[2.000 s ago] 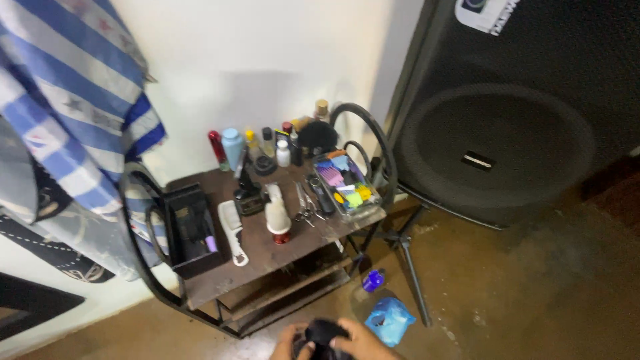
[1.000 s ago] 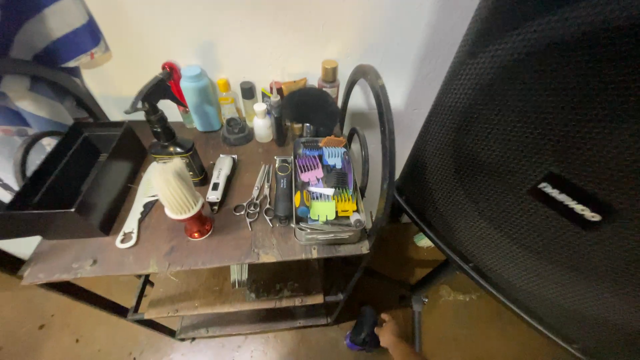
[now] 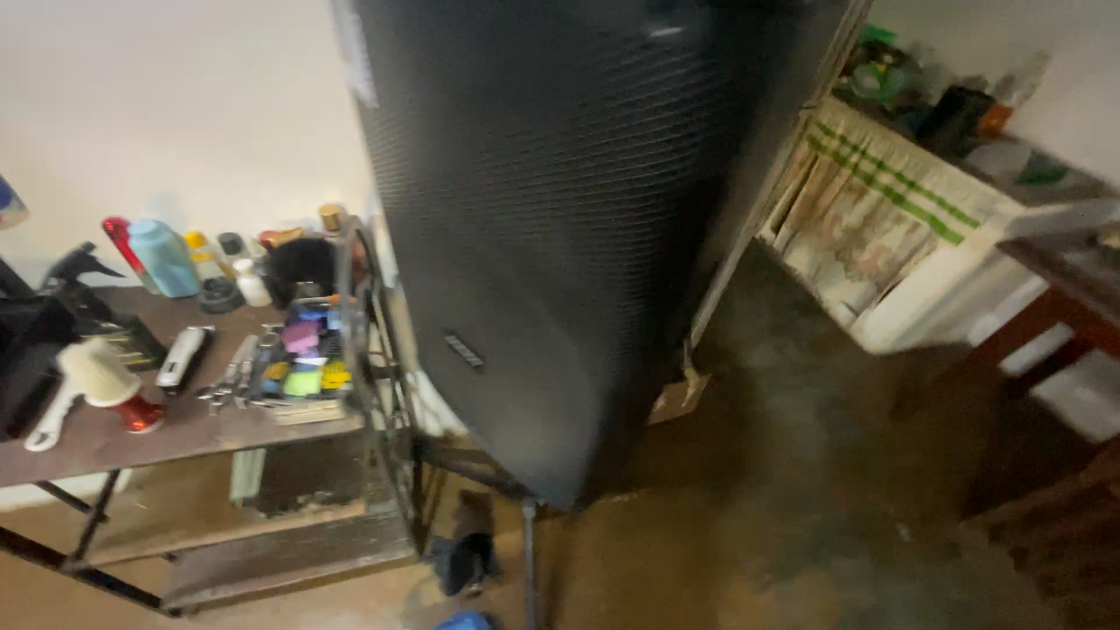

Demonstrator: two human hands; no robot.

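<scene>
Neither my left hand nor my right hand shows in the head view. A dark object (image 3: 464,563), too blurred to name, lies on the floor beside the speaker stand's pole (image 3: 529,560). On the wooden trolley top (image 3: 210,430) at the left stand a neck brush (image 3: 109,381) with a pale head and red base, a white hair clipper (image 3: 185,357), scissors (image 3: 232,376) and a tray of coloured clipper guards (image 3: 304,372). A white comb (image 3: 54,418) lies by the brush. A black spray bottle (image 3: 92,302) and a light blue bottle (image 3: 164,256) are behind them.
A large black loudspeaker (image 3: 560,262) on a stand fills the middle, close to the trolley's curved metal side frame (image 3: 372,350). A curtained counter (image 3: 866,210) bearing cluttered items stands at the upper right, with dark red wooden furniture (image 3: 1063,324) below it. A blue item (image 3: 464,620) is at the bottom edge.
Both hands held a dark object two seconds ago; one hand was at a dark object near the floor one second ago. Now no hand is in view. The view has swung to the right.
</scene>
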